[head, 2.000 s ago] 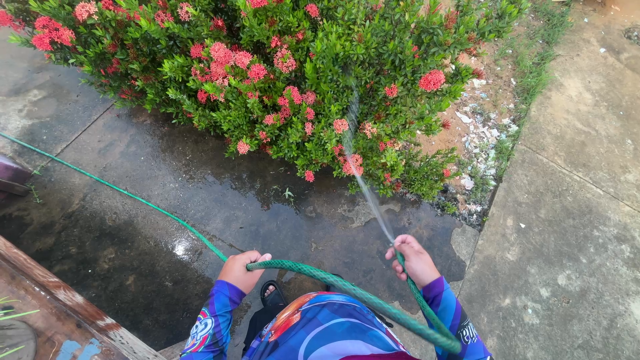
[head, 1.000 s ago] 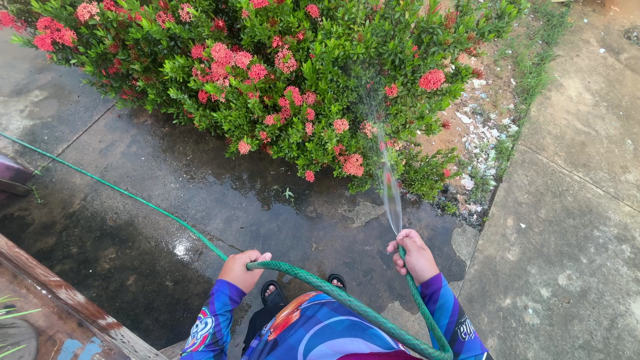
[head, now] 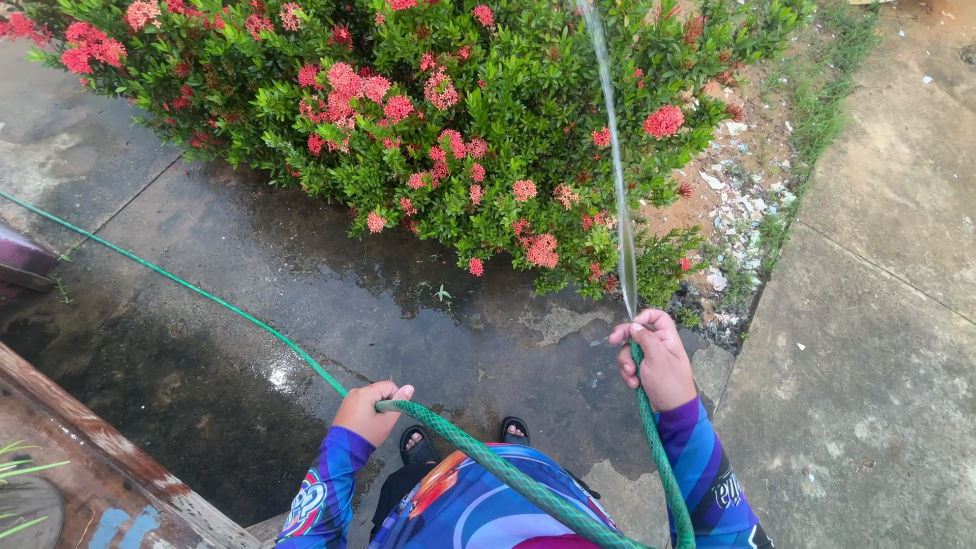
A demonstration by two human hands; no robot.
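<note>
My left hand (head: 371,412) grips a green garden hose (head: 488,459) at the lower middle. From there the hose loops past my body on the right and comes up to my right hand (head: 660,361), which is closed around it just below its end. My right thumb and fingertips are at the hose's mouth. A narrow stream of water (head: 619,175) leaves it and runs up across the flowering shrub (head: 488,130), out through the top edge of the view. Clusters of red and coral flowers cover the shrub.
Wet concrete paving (head: 229,252) lies between me and the shrub. The hose's thinner-looking far length crosses it to the left edge. A worn wooden surface (head: 107,457) fills the lower left corner. Pale debris (head: 743,206) lies right of the shrub, beside a concrete slab (head: 854,381). My sandalled feet are below.
The stream now reaches past the top of the view; in the earlier frames it ended in the shrub. My right hand has stayed on the hose near its end, and my left hand has hardly moved.
</note>
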